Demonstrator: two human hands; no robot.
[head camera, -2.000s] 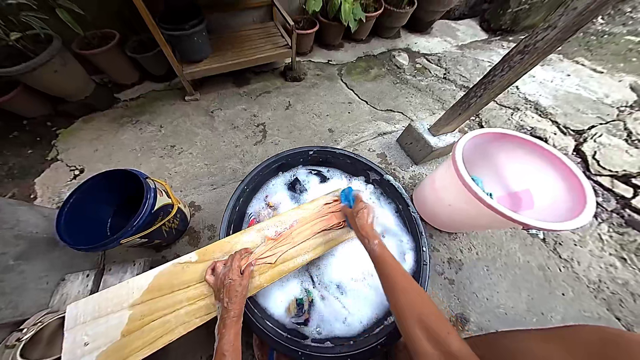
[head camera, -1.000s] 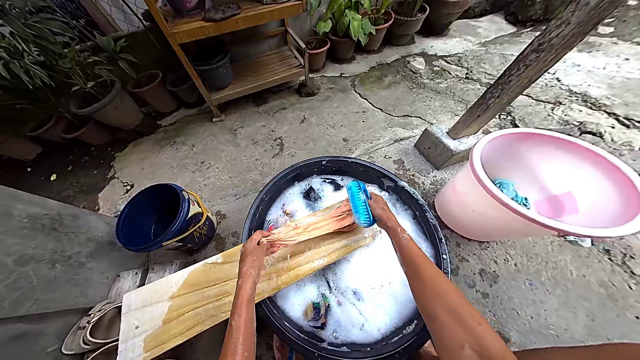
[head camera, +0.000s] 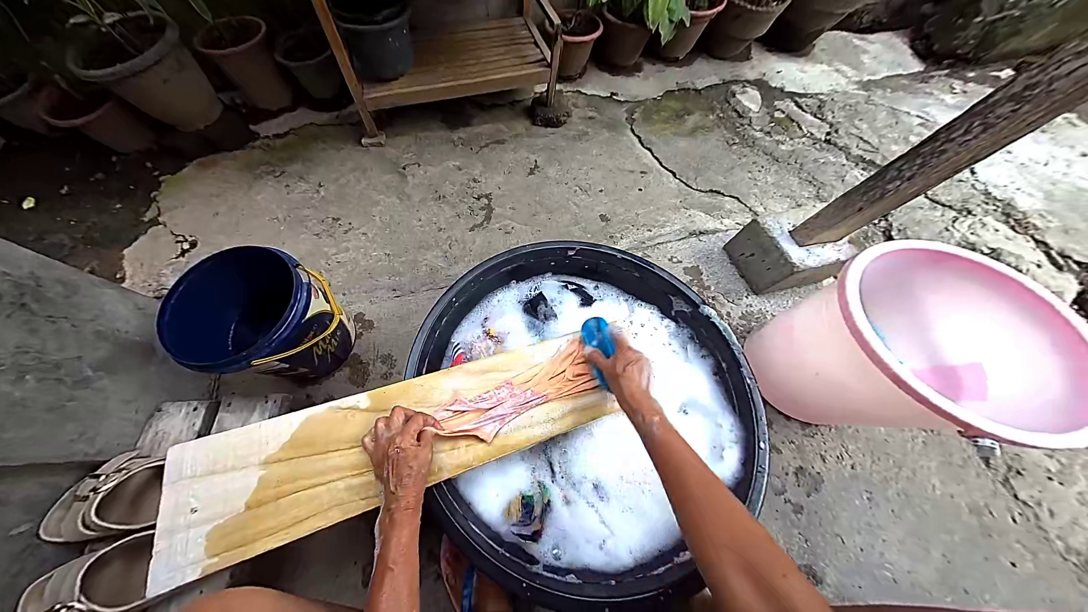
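Observation:
A wooden board (head camera: 297, 476), partly wet, slants across the rim of a round black tub (head camera: 756, 442) of suds and soaking clothes. On the board lies a wet peach-coloured cloth (head camera: 501, 406) with a pink patterned part. My left hand (head camera: 399, 450) pinches the near end of the cloth against the board. My right hand (head camera: 625, 370) grips a blue scrub brush (head camera: 598, 340) on the cloth's far end, above the foam (head camera: 629, 476). The bristles are hidden in this view.
A dark blue bucket (head camera: 234, 310) with a yellow handle stands left of the tub, and a pink tub (head camera: 816, 365) right. A wooden post (head camera: 952, 153) rests on a concrete block (head camera: 769, 255). Shoes (head camera: 119, 569) lie at lower left. A wooden shelf (head camera: 459, 72) and potted plants line the back.
The cloth, bunched under the brush one second ago, now lies more spread out, its pink patterned part showing. My left hand is lower on the board. The view has shifted.

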